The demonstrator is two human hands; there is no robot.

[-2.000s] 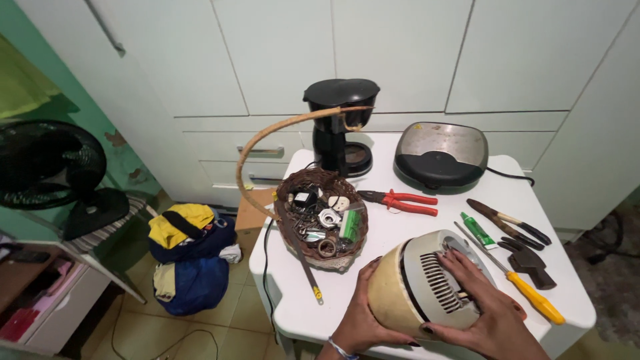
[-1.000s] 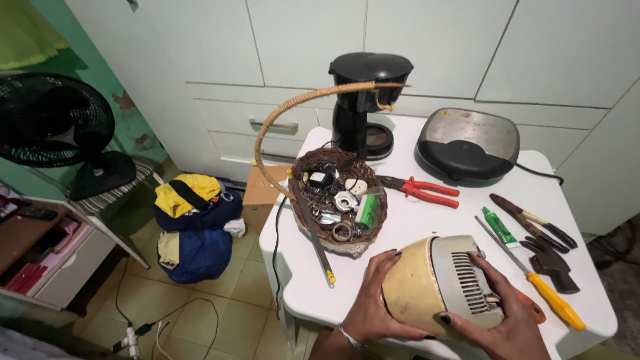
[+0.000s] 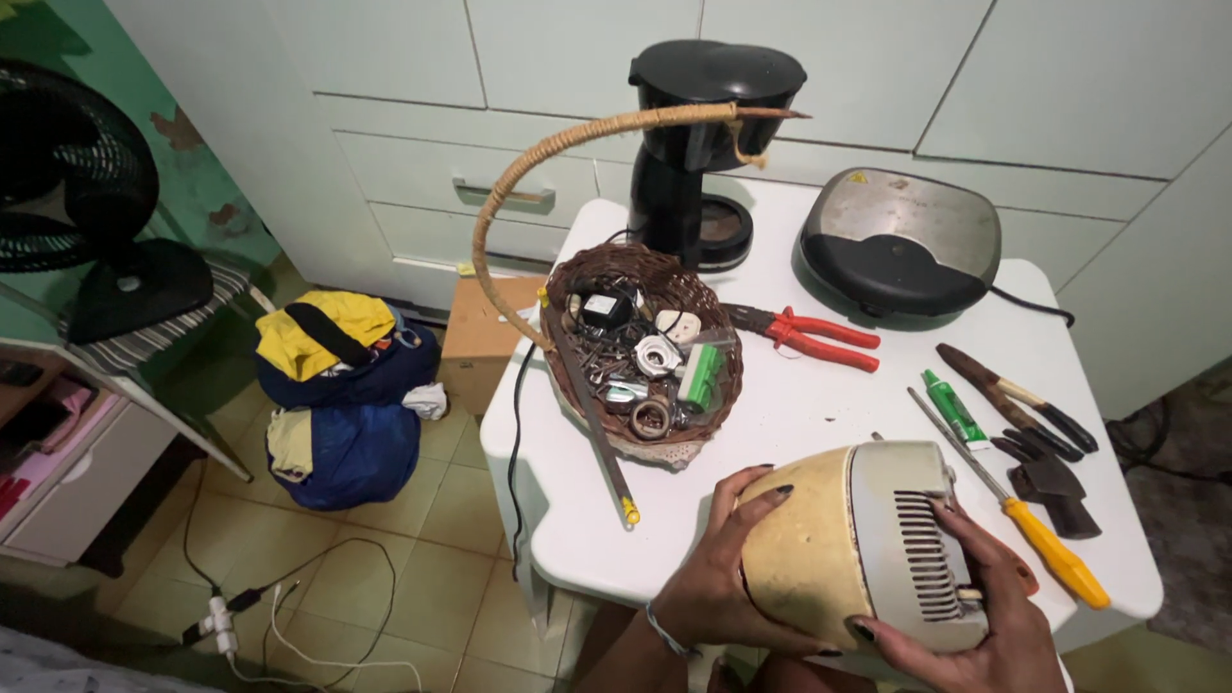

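Both hands hold a rounded yellowed and grey plastic appliance housing with vent slots, at the front edge of a white table. My left hand grips its yellowed side. My right hand grips the grey vented side. Right of it lie a yellow-handled screwdriver, a green tube, pliers with black-tipped handles and a dark metal tool head. An orange-red thing shows partly behind my right hand. Red-handled pliers lie farther back, beside a wicker basket of small parts.
A hacksaw-like curved frame with a dark bar leans over the basket. Behind stand a black coffee maker and a grill or sandwich maker. At left are a black fan, cloth bags and a power strip with cables on the floor.
Both hands have kept hold of the housing and turned it, so its vented side faces more to the right. The view has shifted.
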